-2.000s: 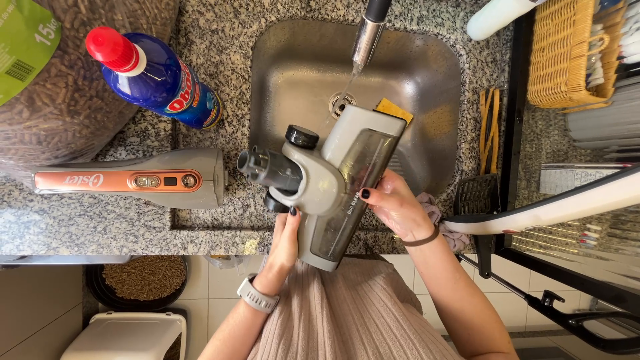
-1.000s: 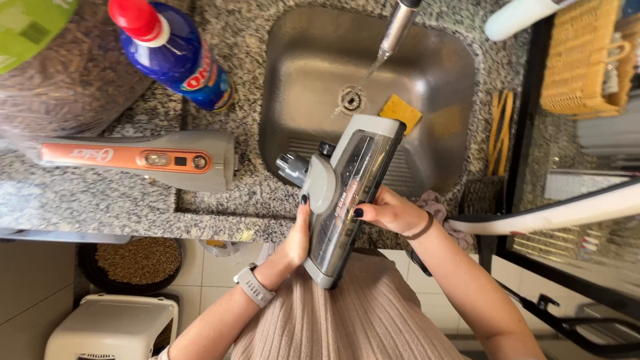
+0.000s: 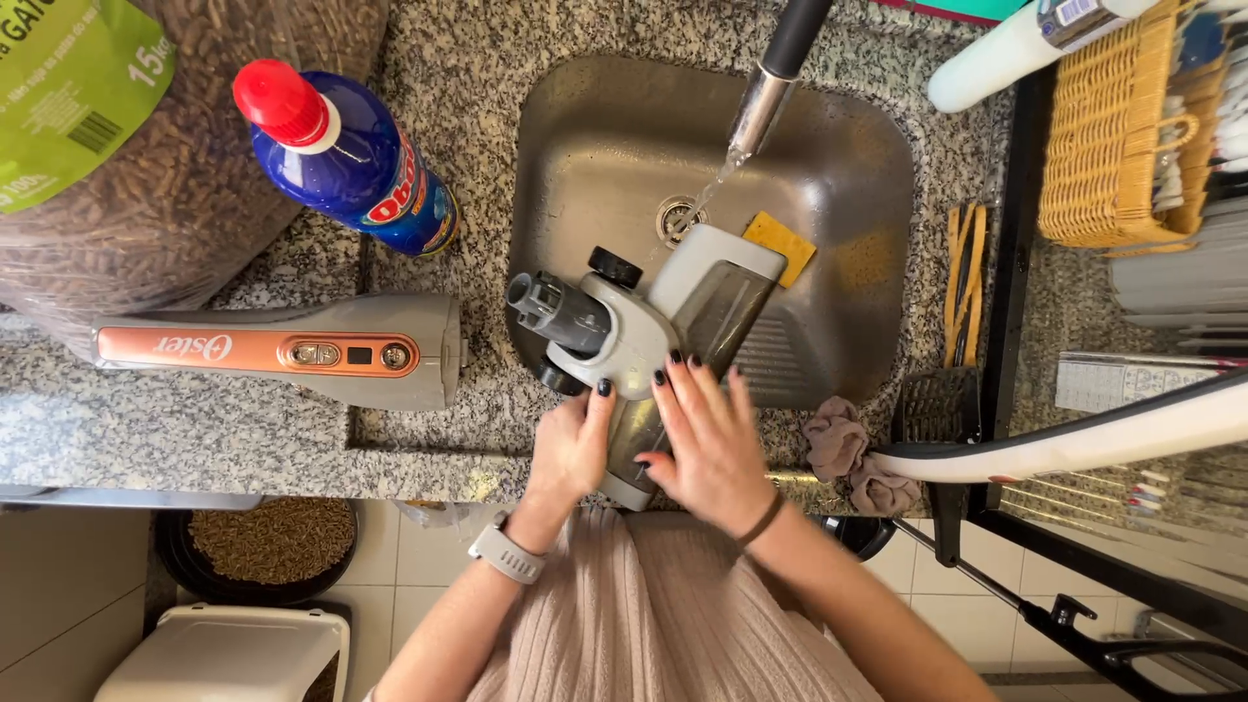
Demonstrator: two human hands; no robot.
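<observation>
A grey vacuum cleaner floor head with a dark translucent cover lies slantwise over the near edge of the steel sink. My left hand grips it near its neck, the thumb on top and the other fingers hidden beneath. My right hand rests over the cover, fingers spread, slightly blurred. Water runs from the faucet toward the drain, beyond the head. A yellow sponge lies in the sink beside the head's far end.
On the granite counter at left are a vacuum handle unit, a blue bottle with a red cap and a large bag of pellets. At right are a crumpled cloth, wooden tongs, a wicker basket and a white curved piece.
My right hand has moved from the head's right side onto its cover. The floor head has turned so its neck and both wheels show more than a second ago.
</observation>
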